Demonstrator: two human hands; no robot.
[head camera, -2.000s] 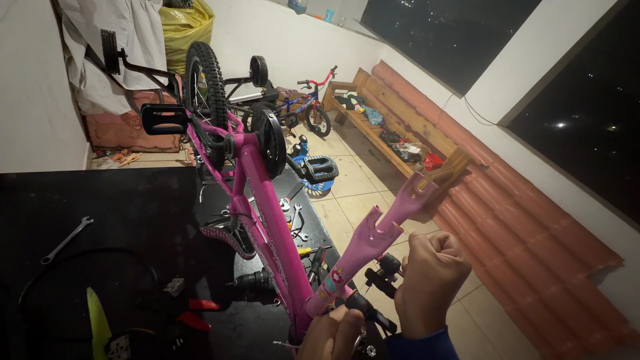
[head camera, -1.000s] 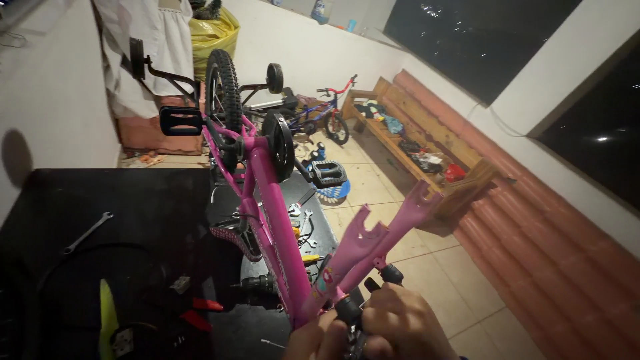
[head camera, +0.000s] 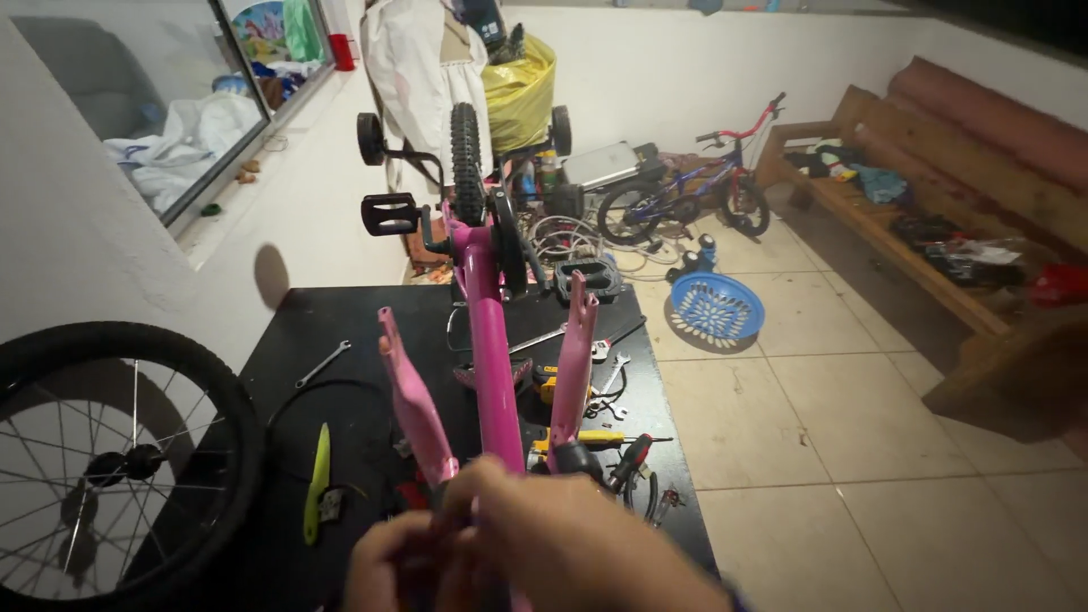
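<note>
A pink bicycle frame (head camera: 493, 365) stands upside down on a black table, with its rear wheel (head camera: 466, 161), cranks and training wheels pointing up. Its pink front fork (head camera: 574, 374) has two bare legs, one on each side of the down tube. Over the fork crown, at the bottom centre, my right hand (head camera: 544, 527) has its fingers bent close together. My left hand (head camera: 399, 561) is beside it, lower left, fingers curled and touching the right. Whatever lies between the fingers is hidden and blurred. A black grip or cap (head camera: 578, 461) shows just above my right hand.
Spoked wheel (head camera: 127, 459) at left. On the black table (head camera: 340, 314) lie a combination wrench (head camera: 323, 365), a yellow-green knife-like tool (head camera: 317, 484), a red-and-black screwdriver (head camera: 631, 461) and several wrenches. Beyond are a blue basket (head camera: 718, 308), a small bicycle (head camera: 680, 191) and a wooden bench (head camera: 901, 246).
The fork has turned from pointing off to the right to straddling the frame. My hands have moved to the fork crown at the bottom centre. The view has swung left.
</note>
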